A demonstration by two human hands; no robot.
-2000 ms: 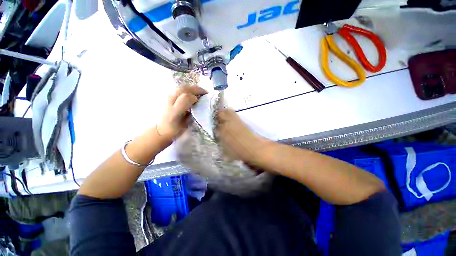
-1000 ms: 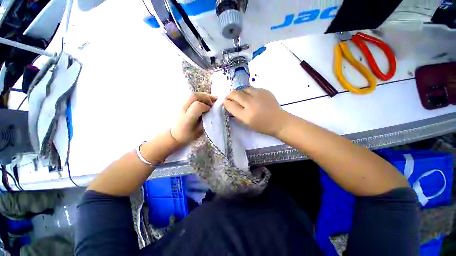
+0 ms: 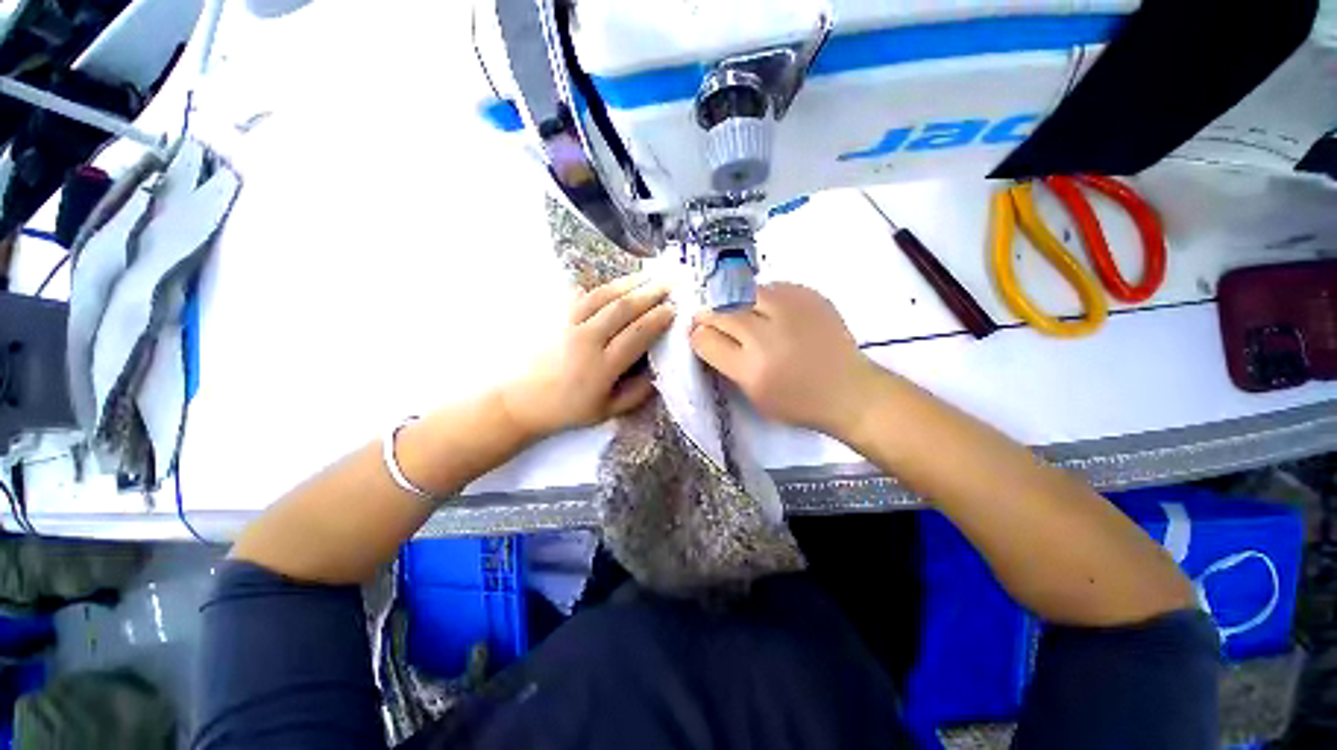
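Note:
A curved strip of speckled grey-brown fabric (image 3: 682, 506) with a pale backing lies under the head of the white sewing machine (image 3: 821, 110) and hangs over the table's front edge towards my lap. My left hand (image 3: 609, 352) lies on the strip left of the presser foot area, fingers bent onto the pale part. My right hand (image 3: 777, 352) holds the pale edge just below and right of the needle area, with its fingertips close to the left ones. The needle itself is hidden behind machine parts.
Right of the machine lie a dark-handled awl (image 3: 943, 281), scissors with yellow and red-orange loops (image 3: 1044, 264) and a dark red case (image 3: 1279, 325). Cut pieces (image 3: 140, 315) stand at the table's left. Blue bins or bags (image 3: 466, 601) are below the table.
The view has shifted, so the machine sits lower and further right. My right hand has moved up beside the needle area. My left fingers have spread flatter on the strip.

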